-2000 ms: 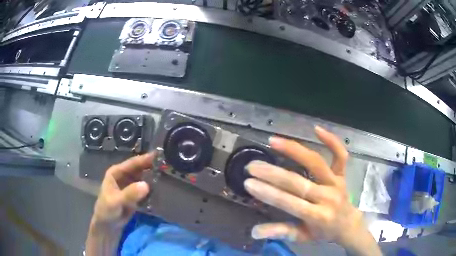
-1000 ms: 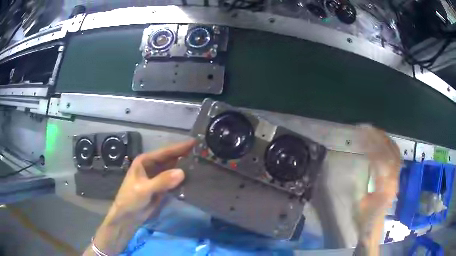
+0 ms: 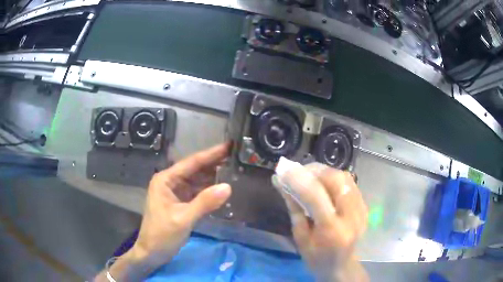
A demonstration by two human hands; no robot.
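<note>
A grey carrier fixture (image 3: pixel 253 190) with two round black speaker drivers lies slightly tilted in front of me on the bench. The left driver (image 3: pixel 276 133) shows whole; the right driver (image 3: pixel 334 147) is partly covered by my right hand. My left hand (image 3: pixel 185 201) holds the fixture's left edge, index fingertip and thumb at the edge. My right hand (image 3: pixel 325 212) is over the fixture's lower right part, fingers closed on a white wipe (image 3: pixel 290 169). The wipe's tip is at the lower edge of the left driver; whether it touches is unclear.
A second fixture (image 3: pixel 127 164) with two drivers lies on the bench at left. Another fixture (image 3: pixel 282 71) is on the green conveyor belt (image 3: pixel 160 41) beyond the side rail (image 3: pixel 187 92). A blue bin (image 3: pixel 445 215) with a whitish piece inside stands at the right bench end.
My right hand has come back from the bin side to the fixture with the white wipe. The white piece beside the bin is gone. The belt fixture appears farther right.
</note>
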